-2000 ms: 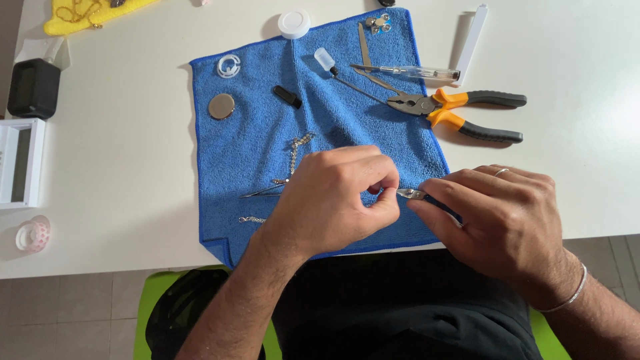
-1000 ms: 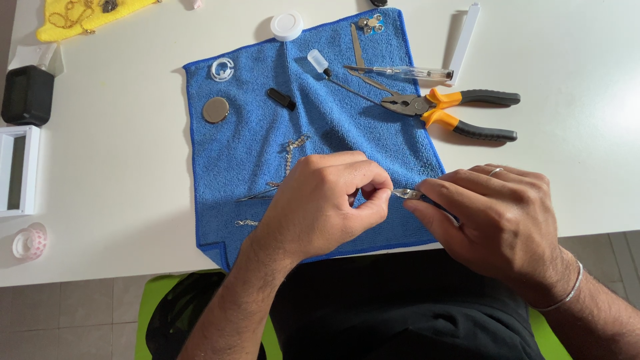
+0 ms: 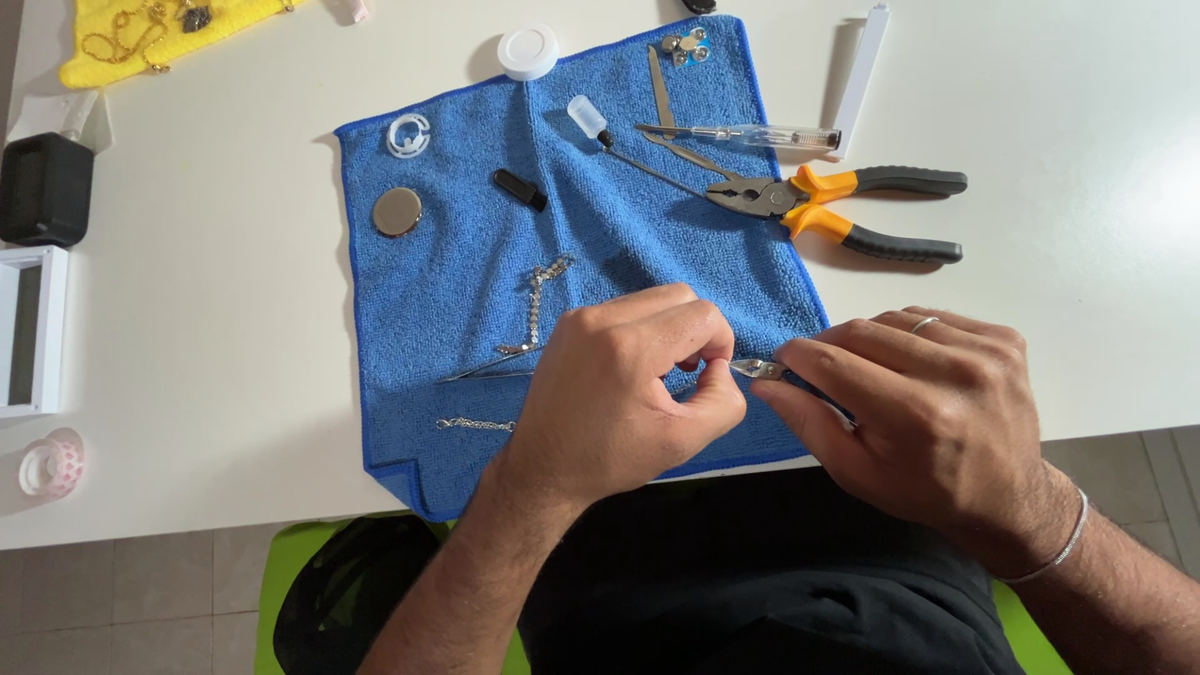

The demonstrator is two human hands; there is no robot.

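Note:
My right hand point(image 3: 909, 412) is closed around small pliers point(image 3: 757, 369) with metal jaws and dark handles, their tip pointing left. The tip meets the pinched thumb and forefinger of my left hand point(image 3: 628, 394); what those fingers pinch is too small and covered to name. Both hands are over the lower right of a blue microfiber cloth point(image 3: 450, 281). Left of my left hand lie a chain bracelet point(image 3: 534, 305), thin metal tweezers point(image 3: 487, 367) partly hidden by the hand, and a short silver chain point(image 3: 475, 425).
Combination pliers point(image 3: 806, 202), a screwdriver with a clear handle point(image 3: 750, 136), a white round cap point(image 3: 528, 52), a metal disc point(image 3: 397, 212) and a black cap point(image 3: 519, 189) lie farther back. A yellow cloth point(image 3: 187, 42) with jewelry and a tape roll point(image 3: 52, 468) are at left.

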